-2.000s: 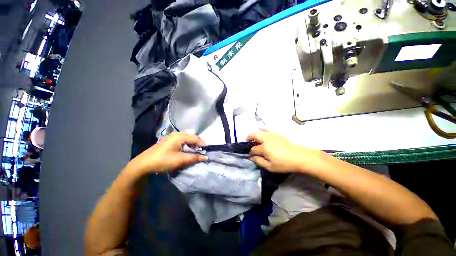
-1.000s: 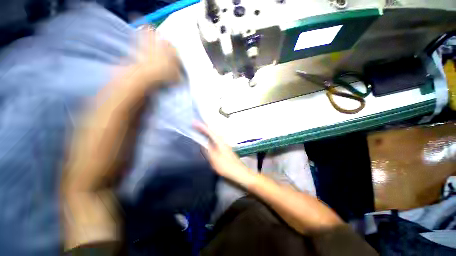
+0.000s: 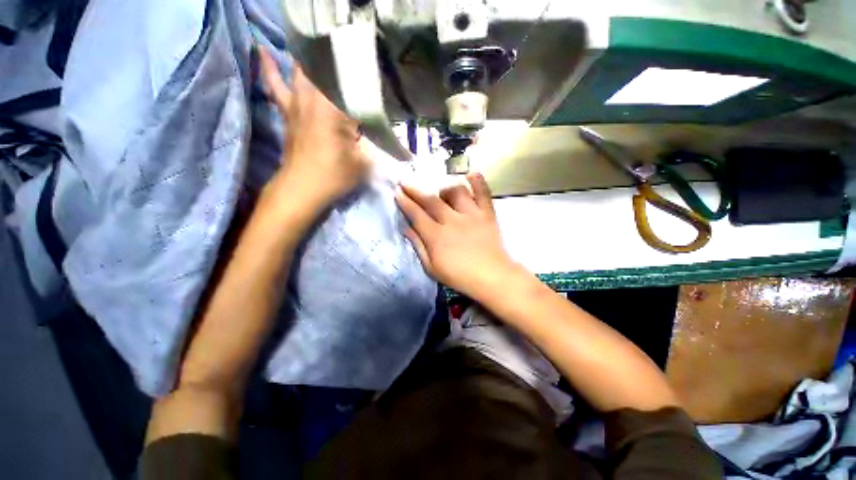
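The pale grey-blue garment panel [image 3: 352, 291] lies under and around my hands, hangs over the table's front edge and spreads up to the left. My left hand [image 3: 314, 141] is on the cloth left of the needle area, fingers pointing up, partly on a fold. My right hand [image 3: 460, 230] rests at the cloth's right edge just in front of the presser foot area [image 3: 457, 155], fingertips close to it. The sewing machine [image 3: 573, 56] stands above both hands. The exact seam under the needle is hidden by my fingers and glare.
Scissors [image 3: 643, 173] with orange and green handles lie right of the needle, beside a black flat object [image 3: 787, 186]. The table's green front edge [image 3: 657, 274] runs below. A shiny brown board [image 3: 751, 347] and more grey cloth [image 3: 812, 417] are at lower right.
The view has shifted from the heaped cloth to the machine. The grey panel has moved from the table's left part to the needle area, and my right hand is now close to the presser foot.
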